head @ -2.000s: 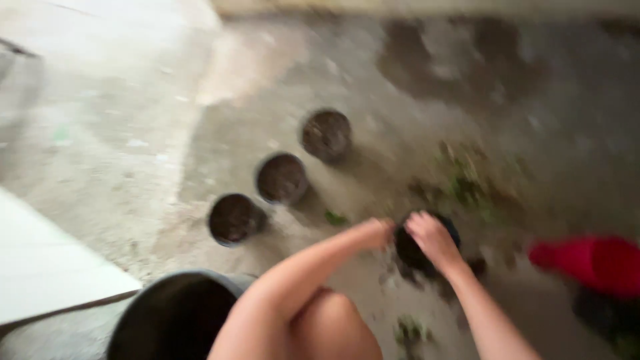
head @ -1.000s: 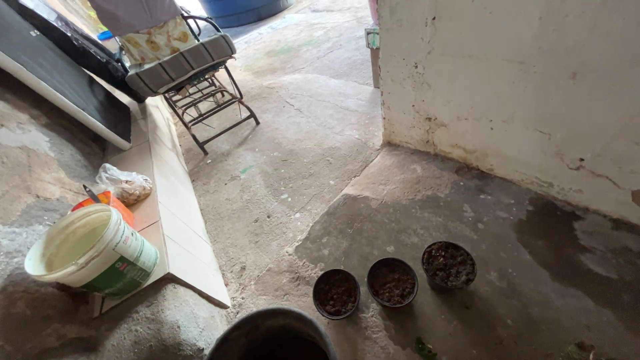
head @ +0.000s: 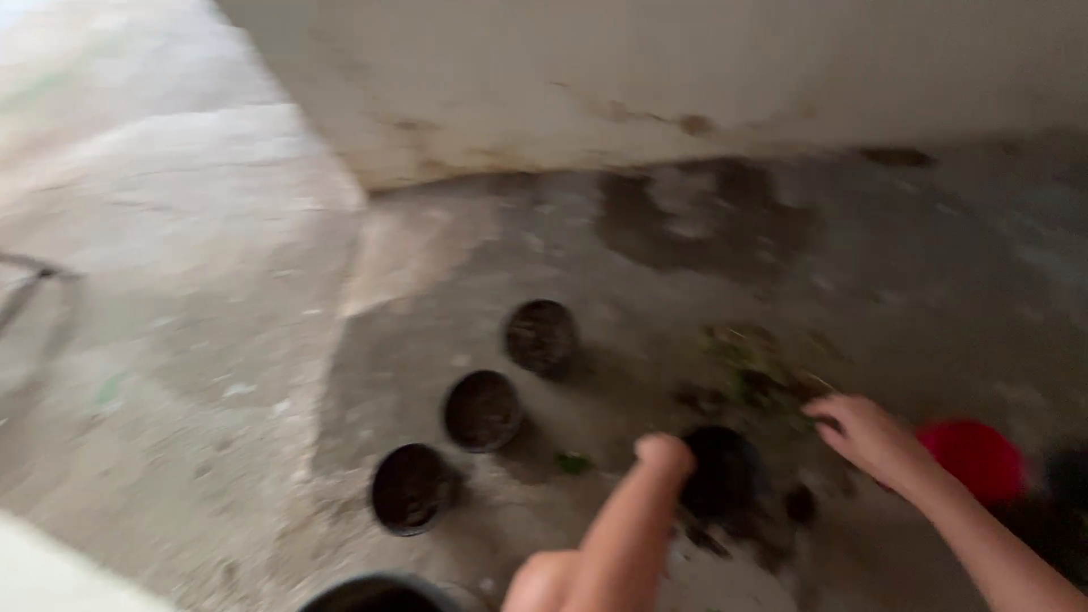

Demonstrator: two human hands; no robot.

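Observation:
A dark plant pot (head: pixel 721 476) stands on the concrete floor, with my left hand (head: pixel 665 455) at its left rim; its fingers are blurred and mostly hidden. To the right of that pot, my right hand (head: pixel 854 429) is at the edge of a loose pile of green and dry plant bits (head: pixel 752 361), thumb and fingers apart, and nothing shows clearly between them. Loose soil (head: pixel 765 544) lies around the pot. Three dark pots of soil, one nearest the wall (head: pixel 541 337), one in the middle (head: pixel 483 411) and one nearest me (head: pixel 410 490), stand in a slanting row to the left.
A red container (head: pixel 977 459) lies beyond my right wrist, beside a dark mass at the right edge. The rim of a large dark bucket (head: pixel 374 586) shows at the bottom. A stained wall (head: pixel 680 76) bounds the floor ahead. One green leaf (head: pixel 573 462) lies between the pots.
The view has swung left and back. Two seconds ago both my hands were at the single pot; now my right hand is away from it, to the right, by the plant bits.

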